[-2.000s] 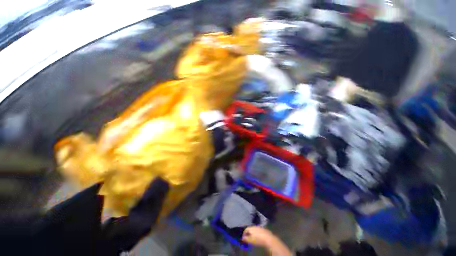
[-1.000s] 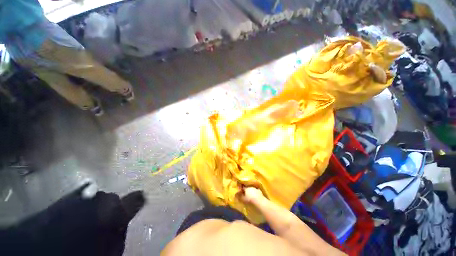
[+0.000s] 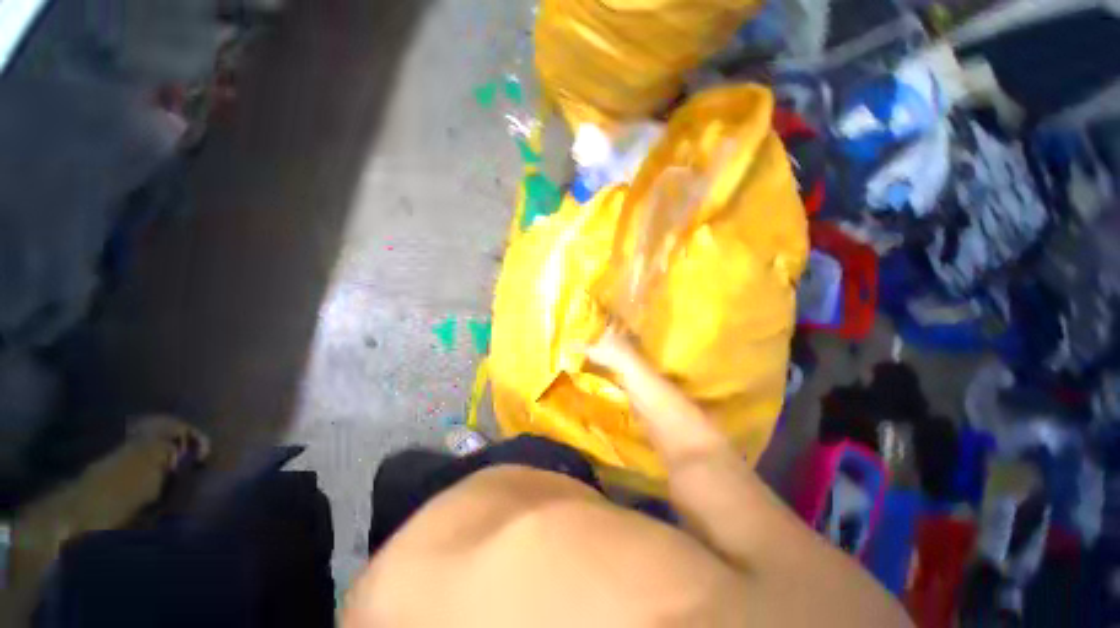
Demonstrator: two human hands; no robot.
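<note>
A bulging yellow woven sack (image 3: 725, 282) stands on the grey floor in the middle. My right hand (image 3: 610, 353) is at its near side, with the fingers closed on the gathered yellow cloth; the picture is blurred. My bare forearm runs from the hand to the lower right, and more bare skin fills the bottom edge. A second yellow sack (image 3: 639, 49) lies beyond, cut off by the top edge, with white and blue material between the two. My left hand is not seen. A black shape (image 3: 197, 552) at the lower left is too blurred to name.
Red crates (image 3: 856, 288), a pink-rimmed basket (image 3: 875, 472) and heaps of dark, white and blue garments (image 3: 995, 209) are on the right. Grey floor (image 3: 393, 233) with green marks runs along the left of the sack. Part of a person's leg (image 3: 92, 503) shows at lower left.
The view has turned and come closer to the sack. My right hand went from beside the blue-rimmed basket onto the sack. A gap has opened between the two yellow sacks.
</note>
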